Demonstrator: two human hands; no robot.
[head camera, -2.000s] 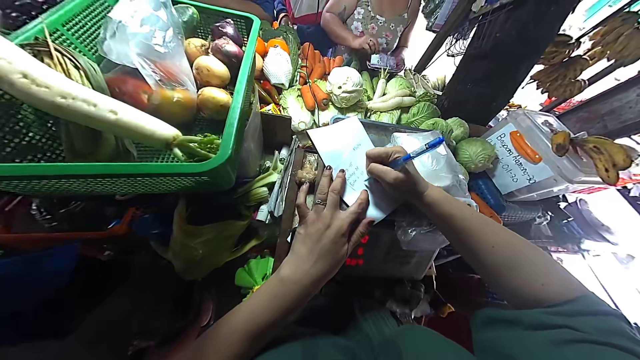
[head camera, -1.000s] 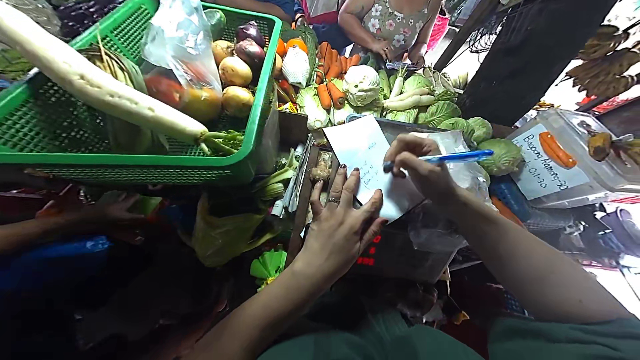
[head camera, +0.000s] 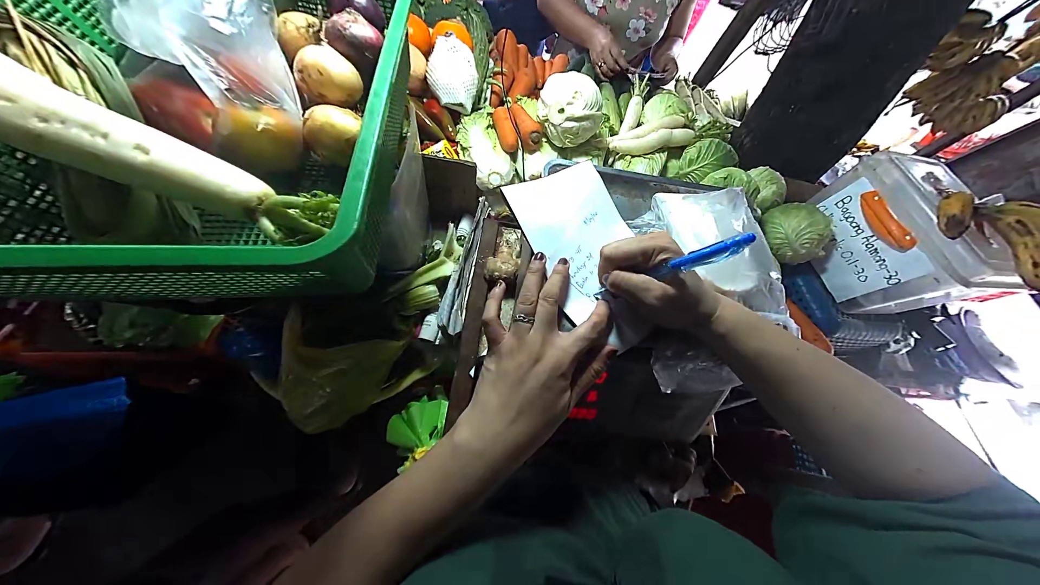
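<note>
A sheet of white paper (head camera: 561, 215) with handwriting on it lies at a slant in the middle of the view. My right hand (head camera: 658, 284) grips a blue pen (head camera: 711, 252), its tip down on the lower part of the paper. Fingers spread, my left hand (head camera: 540, 349) rests on the paper's lower left edge and beside it, with a ring on one finger. Under and right of the paper is a scale with red lit digits (head camera: 587, 394), partly covered by clear plastic bags (head camera: 707, 219).
A green plastic basket (head camera: 361, 179) at left holds a white radish (head camera: 138, 150), potatoes, onions and bagged produce. Carrots (head camera: 516, 73), cabbages (head camera: 800, 231) and white radishes lie beyond the paper. A clear lidded box (head camera: 951, 252) stands at right. Opposite, a person's hands (head camera: 613, 57) hold something small.
My right hand, its pen lifted a second ago, has come down to the lower part of the paper. My left hand stays on the sheet's edge. An arm at the far left is gone from view.
</note>
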